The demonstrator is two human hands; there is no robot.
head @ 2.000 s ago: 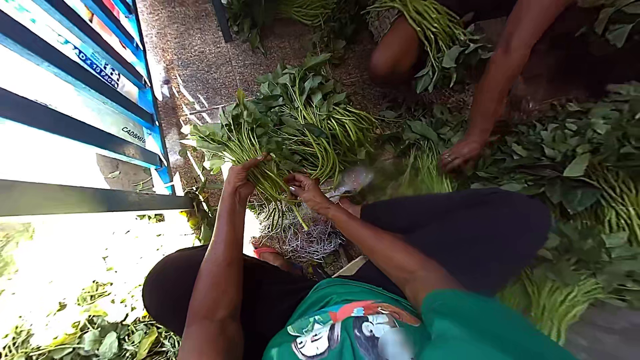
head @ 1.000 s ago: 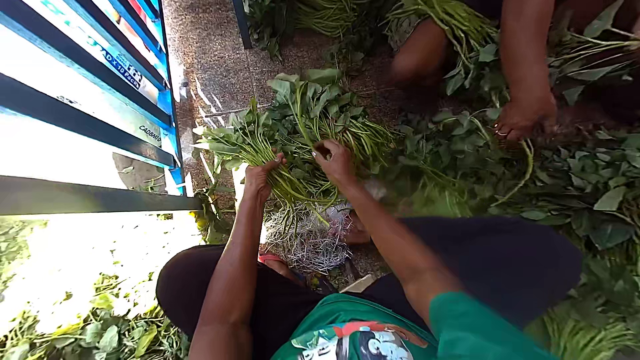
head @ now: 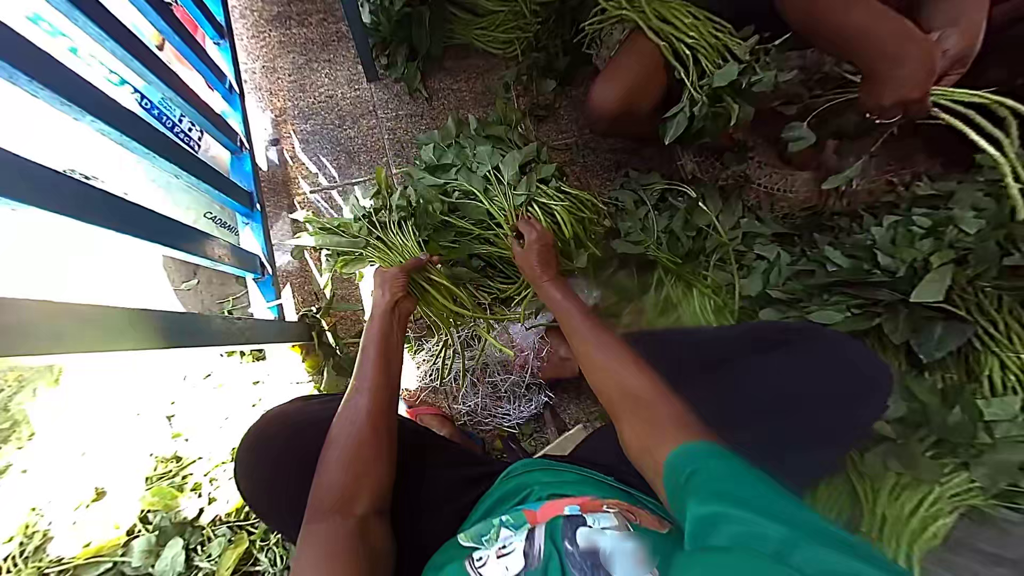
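Note:
My left hand [head: 396,286] is closed around a bunch of leafy green stems [head: 436,300], whose leaves point up and left and whose cut-looking ends hang over my lap side. To its right, my right hand [head: 534,250] has its fingers curled at the stems of a leafy pile [head: 480,168] on the floor; the fingertips are partly hidden among them. Below both hands lies a tangle of thin pale strips [head: 480,380] beside clear plastic [head: 532,332].
Blue metal bars [head: 128,208] stand at the left. Greens [head: 864,264] are heaped at the right, with more stems [head: 496,28] at the top. Another person's hands [head: 904,88] hold long stems at upper right. Loose leaves [head: 168,544] lie at lower left.
My right hand has moved right, away from my left hand, which stays on its bunch. The other person's hand has lifted off the heap, and two hands now show there with stems.

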